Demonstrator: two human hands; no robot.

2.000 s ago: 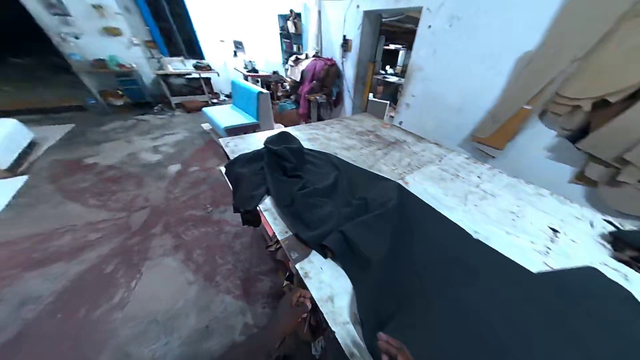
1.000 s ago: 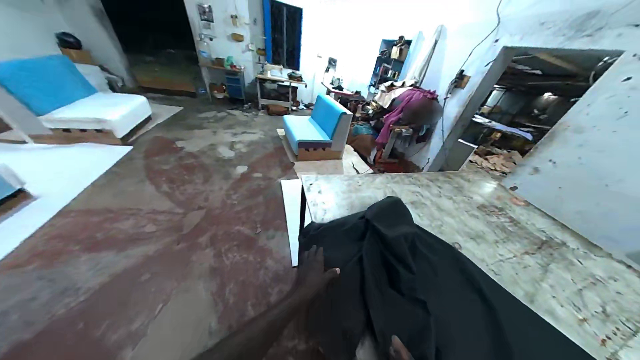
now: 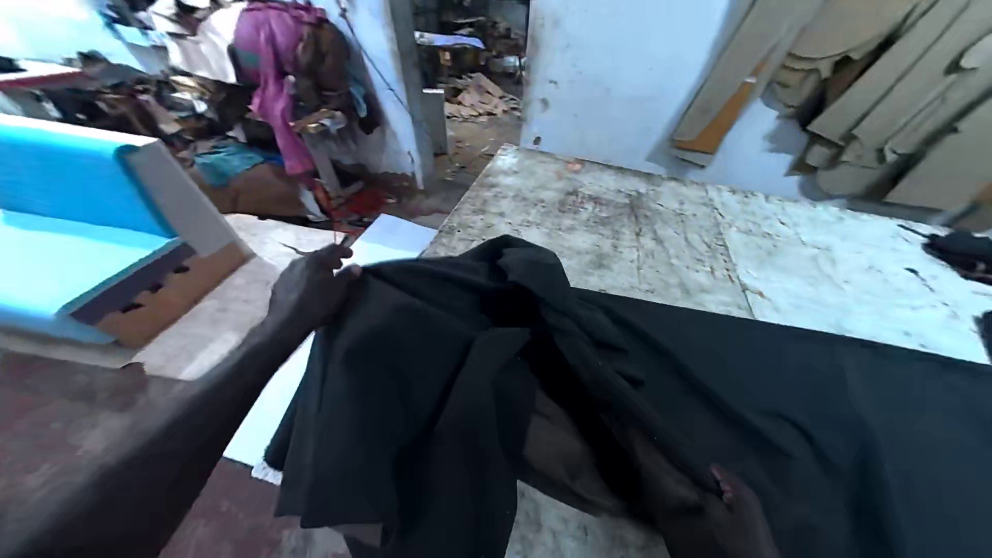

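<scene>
A large black cloth (image 3: 418, 333) lies bunched over the near end of a worn, pale worktable (image 3: 620, 225), and its smoother part stretches to the right. My left hand (image 3: 314, 283), at the cloth's far left corner, pinches its edge between thumb and fingers and holds it raised. My right hand (image 3: 736, 511) is at the bottom right with the cloth's near edge at its fingers; the rest of that hand is dark and partly cut off. Between the hands the cloth falls in loose folds, with a dark hollow near the middle.
A blue and white upholstered seat (image 3: 77, 209) stands on the left. Behind it is a heap of fabrics with a magenta cloth (image 3: 271, 85). A doorway (image 3: 473, 85) opens beyond the table. Brown cut patterns (image 3: 876, 93) hang on the wall at right. A dark object (image 3: 961, 252) lies on the table's far right.
My left hand has gone from lying on the bunched cloth to holding up its left corner, and the cloth is more spread out. The view has swung right.
</scene>
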